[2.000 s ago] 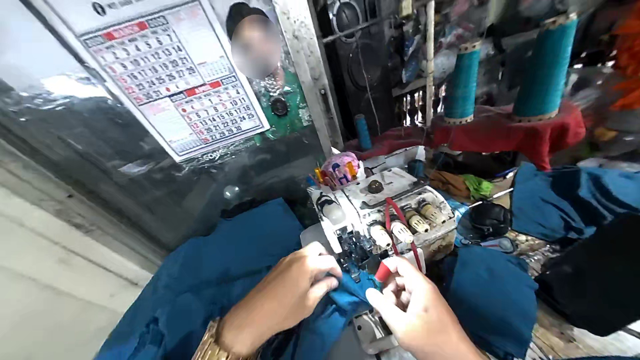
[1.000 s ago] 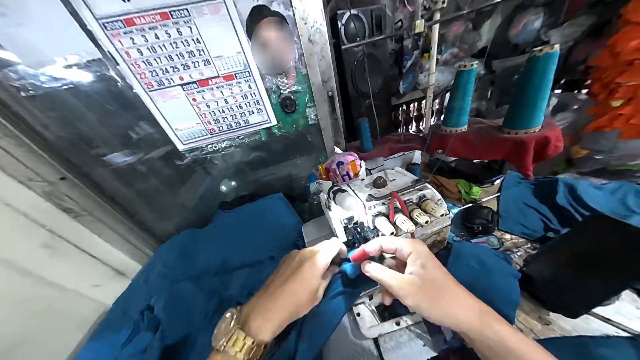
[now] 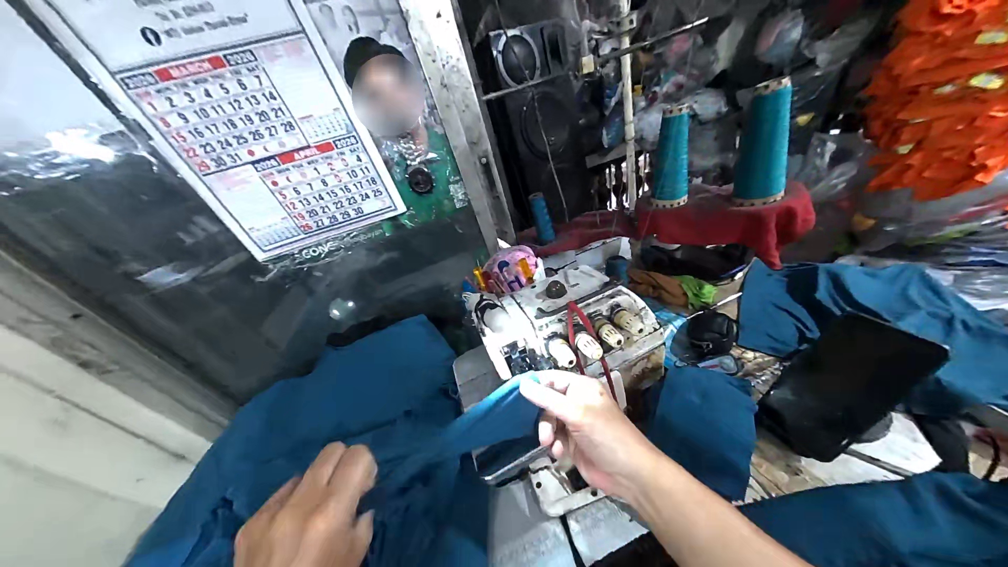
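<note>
My right hand (image 3: 587,429) pinches an edge of blue fabric (image 3: 500,417) between thumb and fingers, just in front of the needle area of an overlock sewing machine (image 3: 575,315). The cloth stretches from those fingertips down to the left. Over the large heap of blue fabric (image 3: 370,378) lies my left hand (image 3: 315,504), fingers curled; whether it grips cloth cannot be told. A lit lamp shines at the machine's head, and several cream tension dials line its front, with a red cord looped among them.
Two teal thread cones (image 3: 762,142) stand on a red cloth (image 3: 709,220) behind the machine. To the right are more blue fabric pieces (image 3: 705,425) and a black flat object (image 3: 854,386). A calendar (image 3: 260,118) hangs on the dark panel at left. Orange material (image 3: 941,102) hangs at upper right.
My hands were close together at the machine's needle area; now the left is apart, lower and to the left. The fabric edge is raised and pulled taut from my right hand.
</note>
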